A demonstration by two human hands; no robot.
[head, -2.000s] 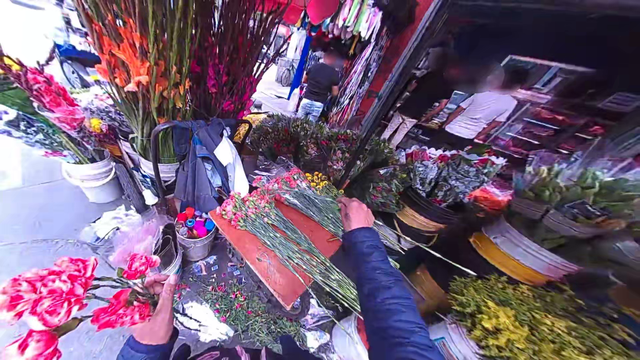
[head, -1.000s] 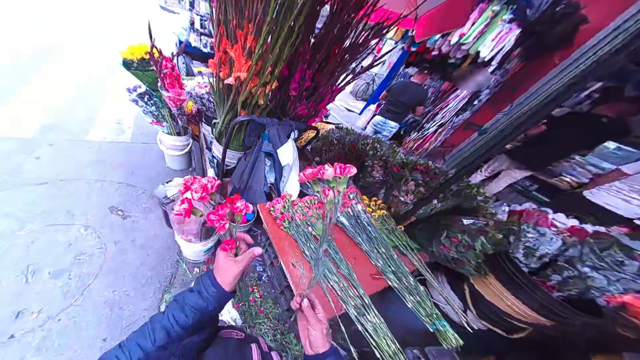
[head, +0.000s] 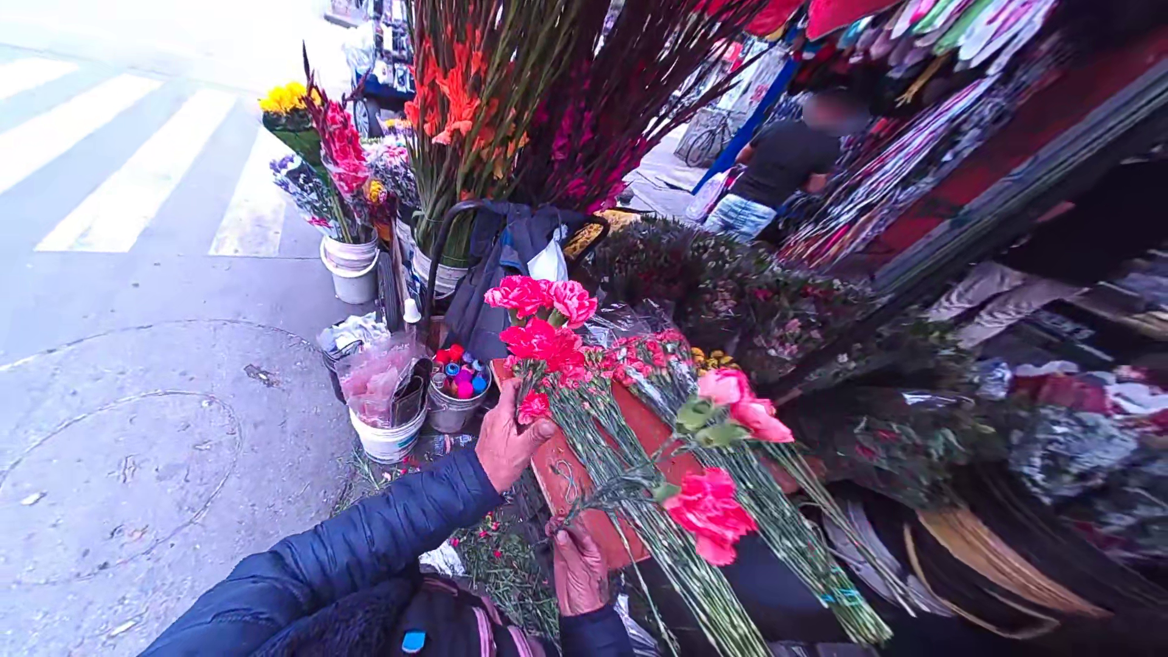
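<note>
My left hand (head: 511, 436) holds a cluster of pink carnations (head: 540, 342) just below the blooms, over the left edge of a reddish-brown board (head: 598, 527). Lower down, my right hand (head: 577, 564) grips the stems of more pink carnations (head: 710, 513), whose heads lean out to the right above the board. On the board lie bundles of small pink flowers (head: 652, 351) with long green stems (head: 776, 497), the stem ends reaching past its near edge. Behind the board are small yellow flowers (head: 716, 360).
A small bucket of colourful round-topped items (head: 453, 411) and a white bucket with pink wrapping (head: 388, 443) stand left of the board. Flower buckets (head: 351, 274) are farther back. Cut greenery (head: 502, 566) litters the ground. A person (head: 776, 173) stands beyond, near hanging goods.
Two seconds ago my right hand was on the stems on the board and my left held carnations far left; now both hold carnations over the board. In my right hand the blooms now lean right.
</note>
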